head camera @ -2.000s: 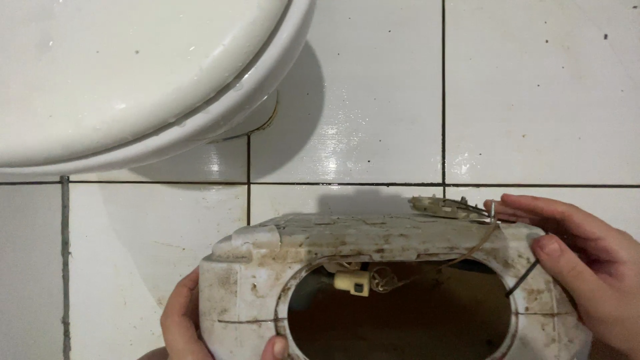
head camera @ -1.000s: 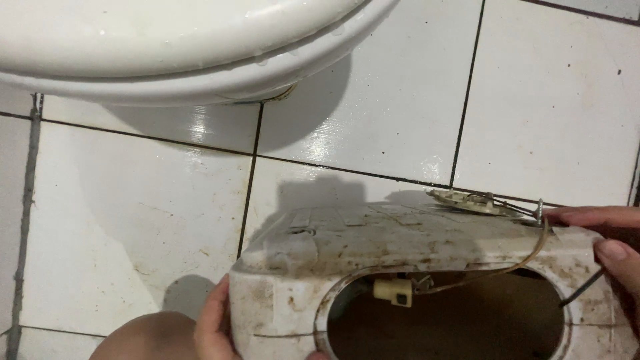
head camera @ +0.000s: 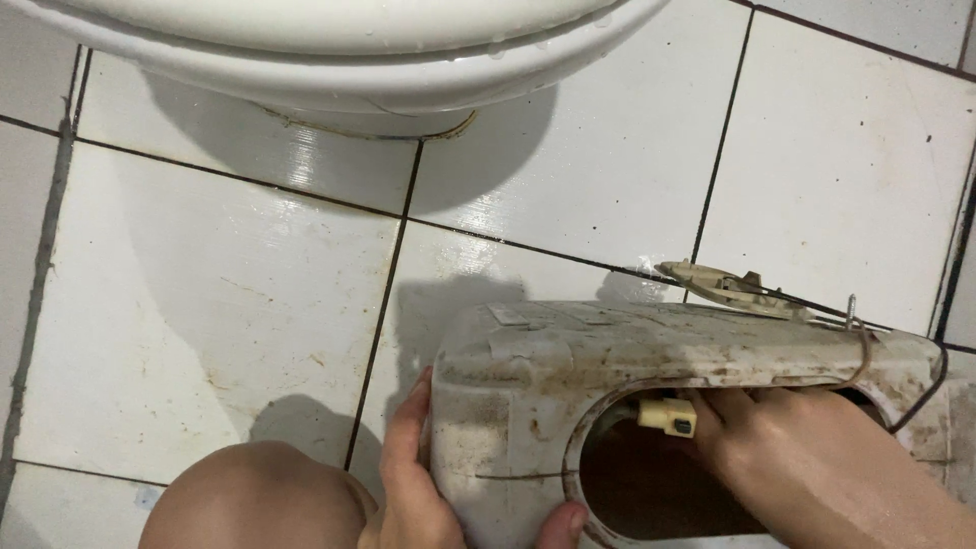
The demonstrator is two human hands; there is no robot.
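Observation:
A stained white plastic housing with an oval opening takes up the lower right. My left hand grips its left end, thumb near the rim of the opening. My right hand reaches into the opening from the right; its fingertips are hidden inside, so whether they hold anything cannot be told. Just left of those fingers is a cream plastic connector with a dark insert. On the housing's far edge lie a cream plastic part and an upright screw. A thin brown wire and a dark cable run over the right end.
The rim of a white toilet bowl with water drops spans the top, its base standing on the floor. White floor tiles with dark joints lie around, with wet shine and dirt specks. A bare knee shows at the bottom left.
My right hand has left the housing's right end and gone into the oval opening. My left hand keeps its hold on the left end. The view has shifted and turned.

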